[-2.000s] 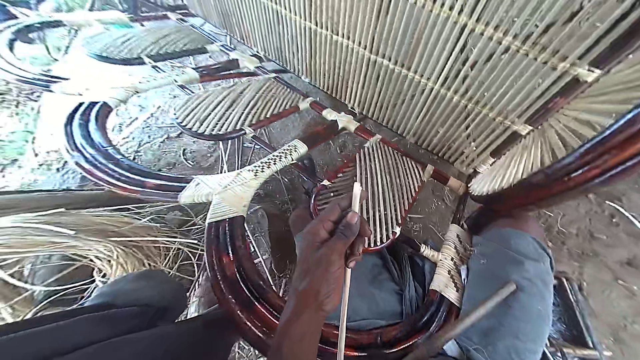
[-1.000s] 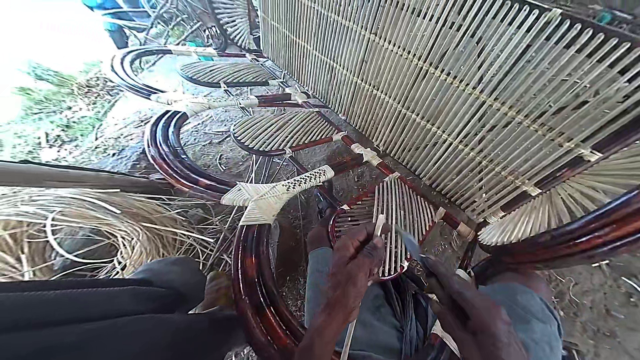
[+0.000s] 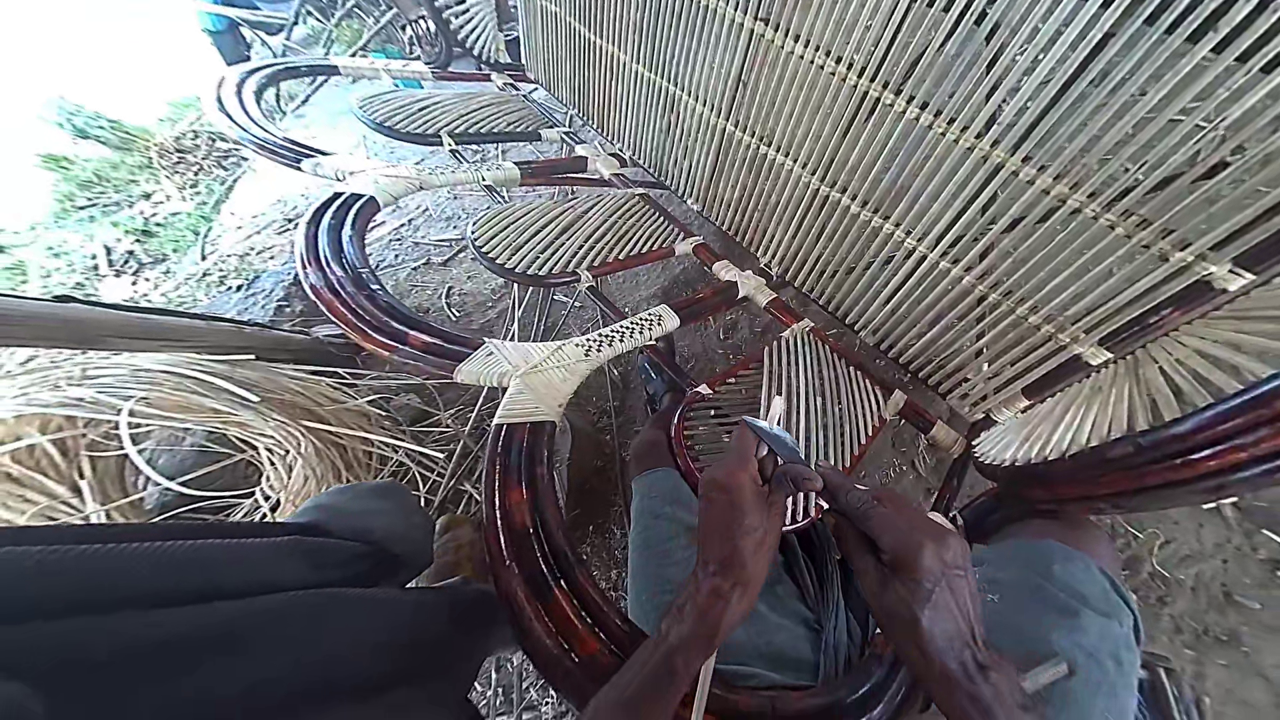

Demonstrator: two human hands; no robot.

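My left hand [image 3: 740, 510] grips a thin cane strip [image 3: 704, 685], whose pale tip stands up above the fingers. In my right hand [image 3: 895, 540] is a knife; its blade [image 3: 775, 440] lies across the top of my left hand, close to the strip's tip. Both hands are over my lap, in front of a teardrop-shaped woven cane panel [image 3: 825, 400] of a rattan furniture frame. Left of them curves the dark varnished rattan frame [image 3: 530, 540], bound at its joint with a pale cane wrapping [image 3: 545, 375] that has a dark checked pattern. The knife's handle is hidden in my right fist.
The large slatted cane panel [image 3: 900, 170] slopes across the upper right. More rattan loops and oval panels [image 3: 575, 235] run to the upper left. A coil of loose cane strips [image 3: 270, 430] lies at left beside a wooden pole [image 3: 160, 330]. A person's dark-clothed leg [image 3: 230, 600] reaches in at lower left.
Two seconds ago my left hand held the strip without the knife beside it. My right hand has since come in with the knife, and its blade has moved left onto my left hand.
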